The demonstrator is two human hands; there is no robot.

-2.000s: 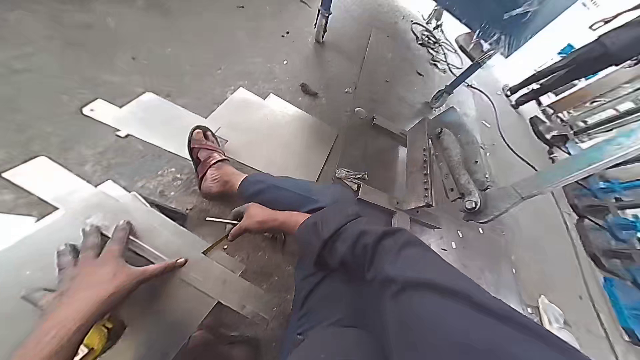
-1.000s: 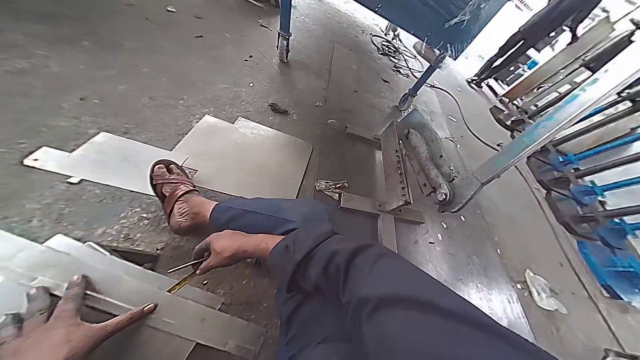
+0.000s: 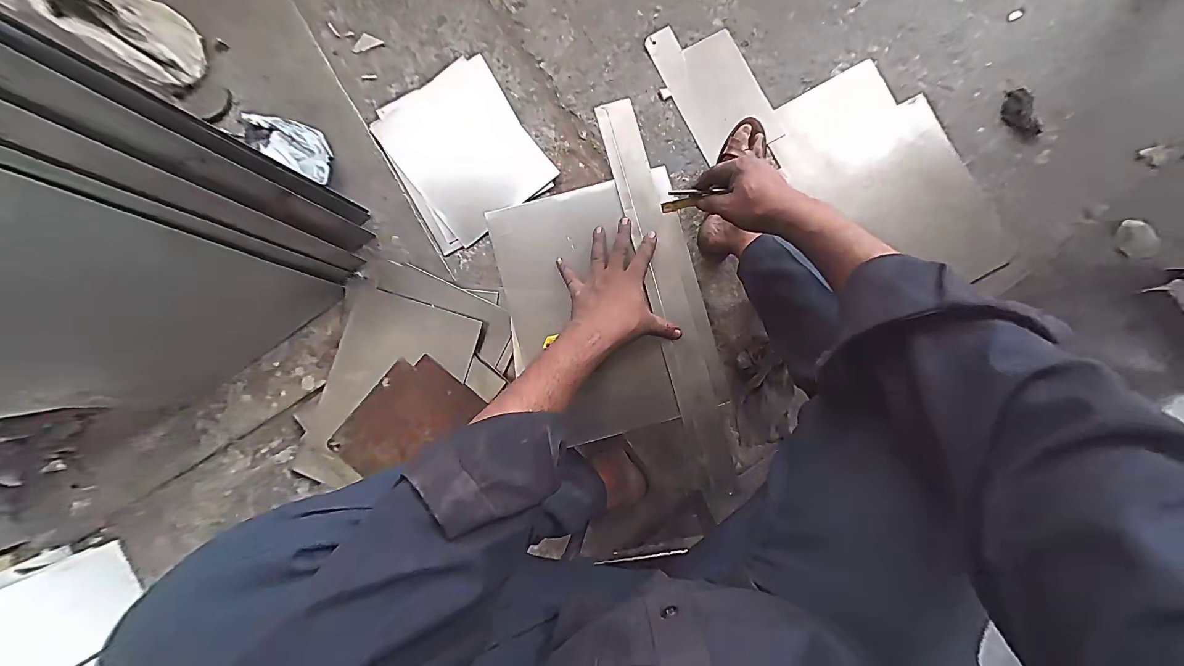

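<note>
My left hand [image 3: 615, 287] lies flat with spread fingers on a square metal sheet [image 3: 546, 231], its thumb and fingertips at the edge of a long narrow metal strip [image 3: 680, 310]. That strip rests along the sheet's right side. My right hand [image 3: 747, 191] is above my sandalled foot, past the strip's right edge, and grips a thin dark pointed tool [image 3: 689, 193] together with a yellow tape measure blade [image 3: 678, 205]. The exact kind of the thin tool cannot be told. Beside my left wrist a small yellow object [image 3: 550, 340] shows, mostly hidden by the forearm.
White-looking sheets [image 3: 462, 139] lie beyond the square sheet, and stepped metal sheets [image 3: 888, 176] lie beyond my foot. Left of my left arm are a rusty plate [image 3: 407, 416] and grey offcuts [image 3: 398, 324]. Long dark metal profiles [image 3: 185, 139] stand at the upper left, near a crumpled plastic bag [image 3: 291, 146].
The view has swung strongly down and to the left. My left hand stays spread on the metal, and my right hand still holds the thin tool. The yellow blade shows one second ago too.
</note>
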